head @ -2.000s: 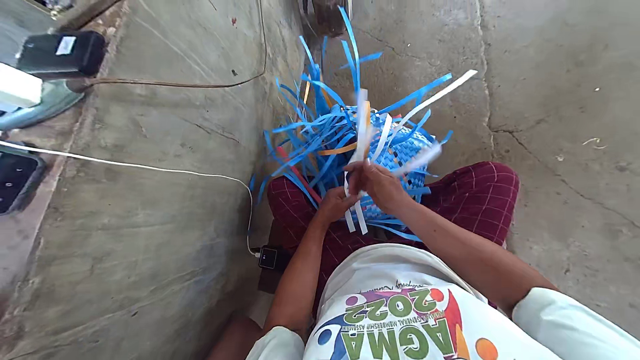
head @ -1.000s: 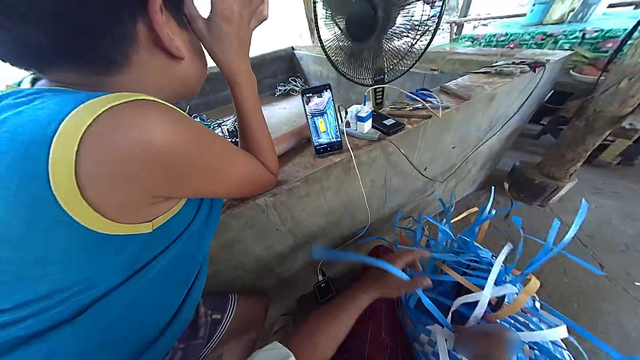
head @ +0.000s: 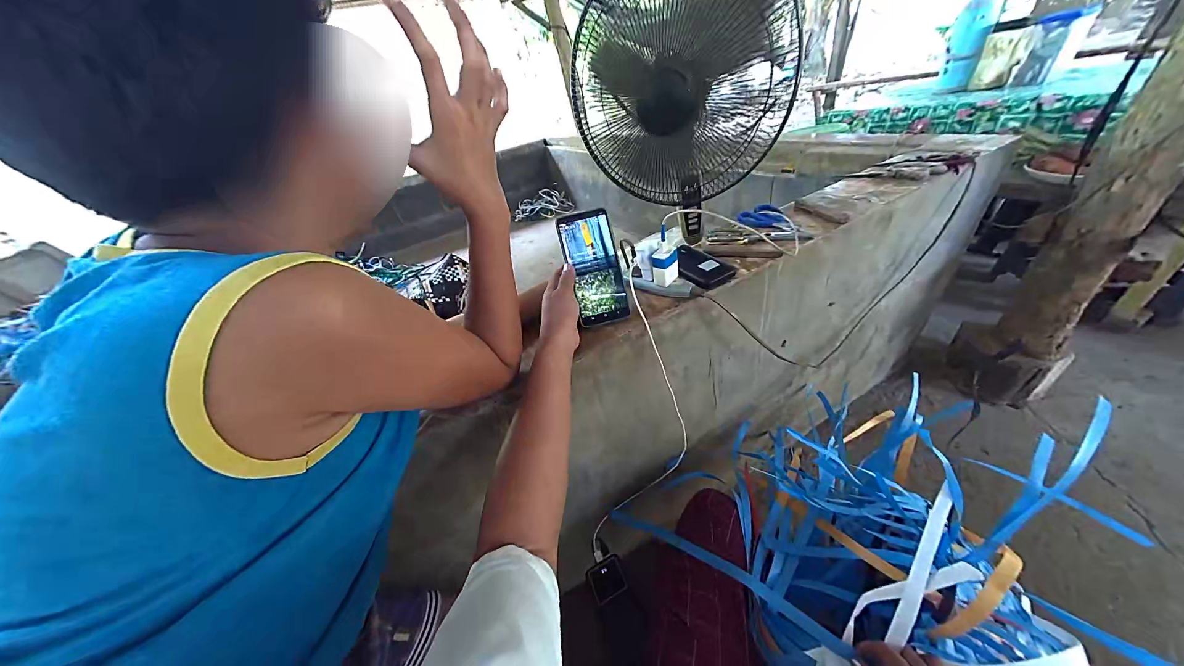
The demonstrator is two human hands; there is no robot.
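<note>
My left hand [head: 560, 310] reaches out to a smartphone [head: 594, 268] that stands upright on the concrete ledge, with the thumb at the screen's left edge; its other fingers are partly hidden. Only the fingertips of my right hand [head: 893, 655] show at the bottom edge, against a half-woven basket of plastic strapping [head: 832, 555]. Long loose strips in blue, white and orange stick out from the basket. A white strip [head: 925, 564] rises just above those fingertips. Whether they grip anything is hard to tell.
A person in a blue sleeveless shirt [head: 222, 518] leans at the left. On the ledge are a power strip with a white adapter [head: 664, 264], a black device [head: 705, 266], blue-handled scissors [head: 763, 217] and an electric fan [head: 684, 102]. A white cable [head: 671, 388] hangs to a small black device [head: 607, 579].
My left hand has moved from the basket's strips to the phone. The view has swung up and left since the earliest frame, bringing in the other person and the fan.
</note>
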